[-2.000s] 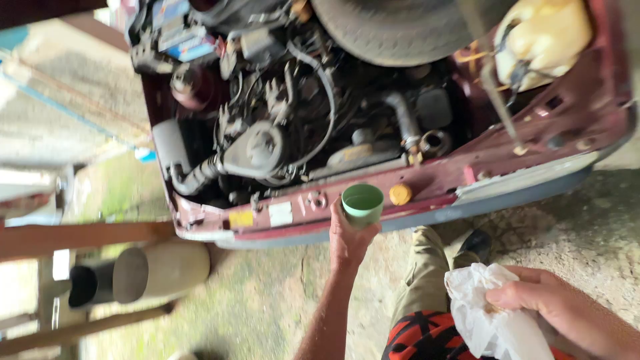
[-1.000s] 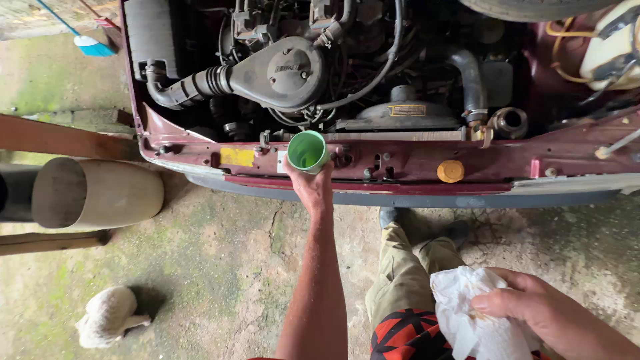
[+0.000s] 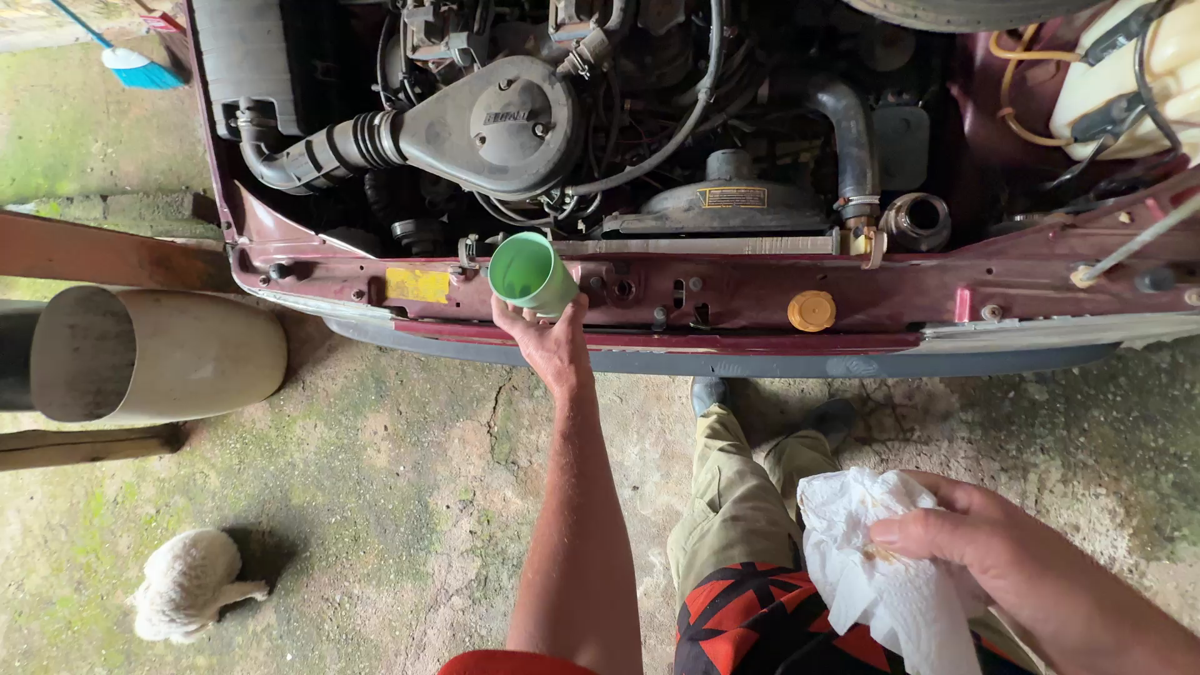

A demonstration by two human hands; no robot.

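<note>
My left hand grips a green plastic cup from below, above the front crossmember of a maroon car with its engine bay uncovered. The cup tilts so that its inside shows. My right hand pinches a crumpled white paper towel with brownish stains, at the lower right. An orange-yellow cap rests on the crossmember, right of the cup. Behind it, the metal filler neck beside the radiator stands uncapped. A black air cleaner housing lies beyond the cup.
A spare tyre and a whitish plastic reservoir are at the upper right, with a prop rod near them. On the left are a large pale barrel, wooden beams, a blue broom and a white furry animal on the concrete.
Since two seconds ago the view has shifted closer over the engine bay. The cup in my left hand is now left of its earlier place relative to the orange-yellow cap. My right hand still holds the paper towel.
</note>
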